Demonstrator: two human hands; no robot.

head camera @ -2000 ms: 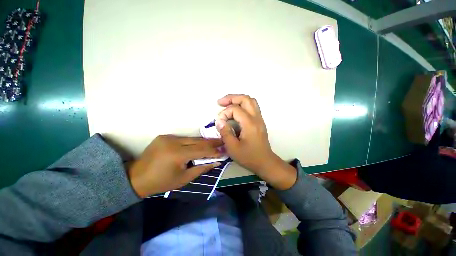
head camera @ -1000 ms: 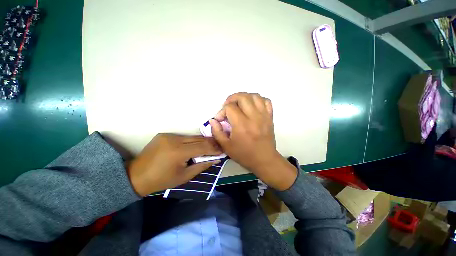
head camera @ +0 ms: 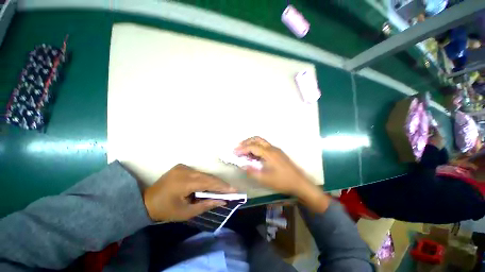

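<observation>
My left hand (head camera: 178,194) grips the black striped sheet (head camera: 217,213) by its white-edged top, at the mat's front edge; the sheet hangs over the bench edge. My right hand (head camera: 271,167) is just right of it, a little above the cream mat (head camera: 175,101), and holds a white-and-pink plastic housing (head camera: 245,161), blurred and partly hidden by the fingers. Another housing (head camera: 308,86) lies at the mat's upper right corner.
Stacked board panels (head camera: 37,87) lie on the green bench at the left. A pink housing (head camera: 295,21) lies beyond the pale rail. A cardboard box of pink parts (head camera: 400,129) stands at the right, beside another person's dark sleeve (head camera: 415,188). A grey post crosses the upper right.
The view has shifted, showing more beyond the bench. My right hand has moved away from my left hand with the housing. My left hand still holds the striped sheet.
</observation>
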